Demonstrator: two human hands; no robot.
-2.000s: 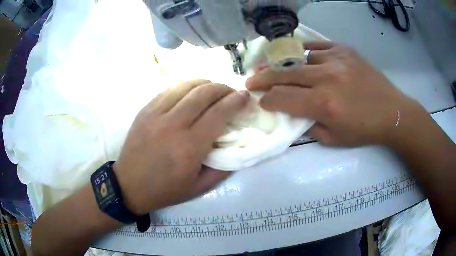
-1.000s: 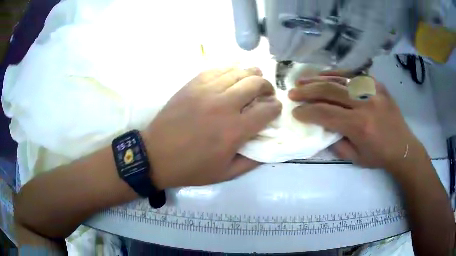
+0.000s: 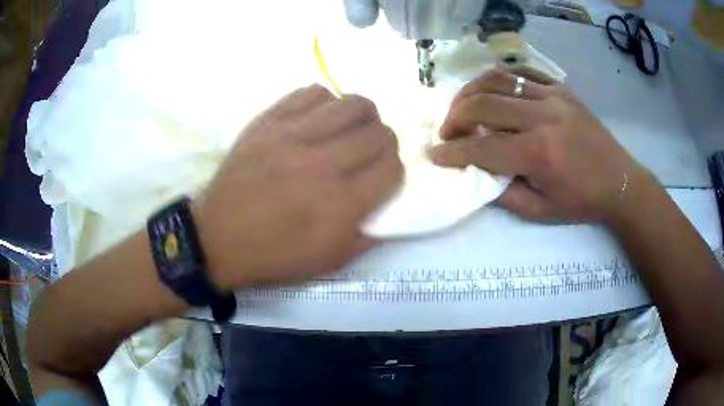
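The cream fabric piece [image 3: 440, 202] lies under both hands in front of the presser foot and needle [image 3: 426, 63], its rounded edge towards me. My left hand [image 3: 310, 182], with a dark watch on the wrist, is curled with its fingers closed on the cloth left of the needle. My right hand [image 3: 532, 143], with a ring, grips the cloth just right of and below the needle. The fingertips are partly lost in glare. The large cream garment bulk [image 3: 127, 135] is heaped on the left.
The sewing machine head [image 3: 444, 17] is overhead, with a tan cylinder [image 3: 508, 49] at its right. Black scissors [image 3: 633, 41] lie at the far right rear. The printed ruler [image 3: 444, 284] runs along the front edge. Cream pieces [image 3: 631, 369] show below the table at both sides.
The view has shifted, showing more below the table. My left hand has curled and drawn away from my right hand. A yellow strand now reaches the left knuckles.
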